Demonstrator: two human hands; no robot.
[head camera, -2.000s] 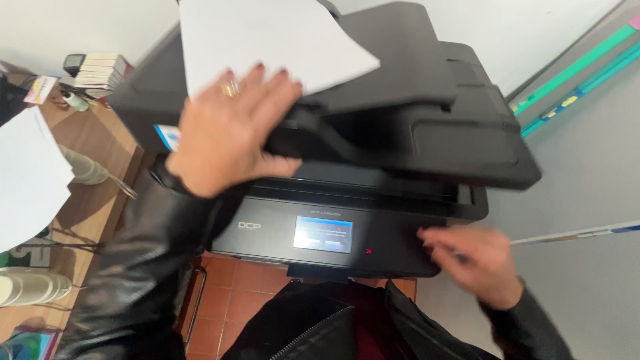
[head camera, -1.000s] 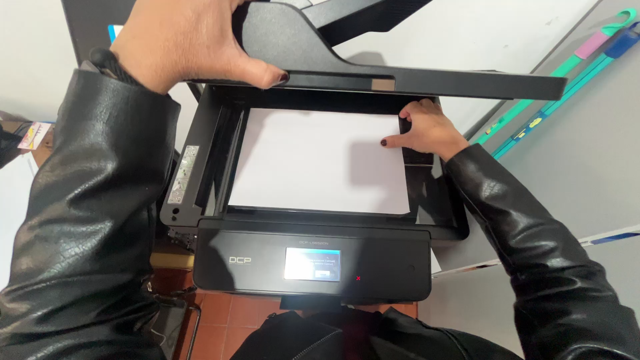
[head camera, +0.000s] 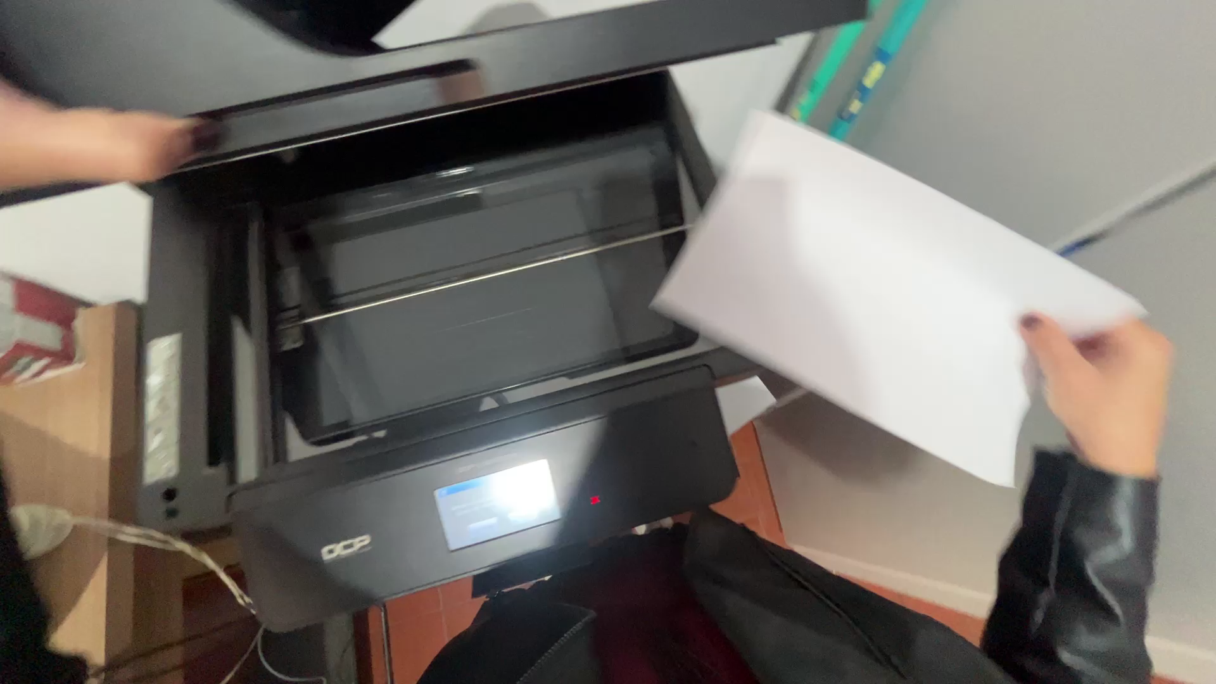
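Note:
My right hand (head camera: 1107, 394) grips one corner of a white sheet of paper (head camera: 874, 294), which hangs over the right side of a black multifunction printer (head camera: 475, 570). My left hand (head camera: 104, 147), blurred and cut off by the left edge, holds the front edge of the raised scanner lid (head camera: 532, 71). Beneath the lid the scanner glass (head camera: 494, 313) is exposed, with a thin bright line across it. On the front panel are a lit touchscreen (head camera: 499, 503) and a small red light.
Left of the printer stands a wooden desk (head camera: 71, 427) with pale cables (head camera: 171, 541) and a red and white box (head camera: 38, 328). More white paper (head camera: 76, 237) lies behind at left. Green and blue poles (head camera: 869, 76) lean by the grey wall (head camera: 1092, 114) at right.
The sheet that lay on the scanner glass one second ago is now off it, in my right hand, to the right. Between the earlier frames the lid was lifted. My view has shifted closer.

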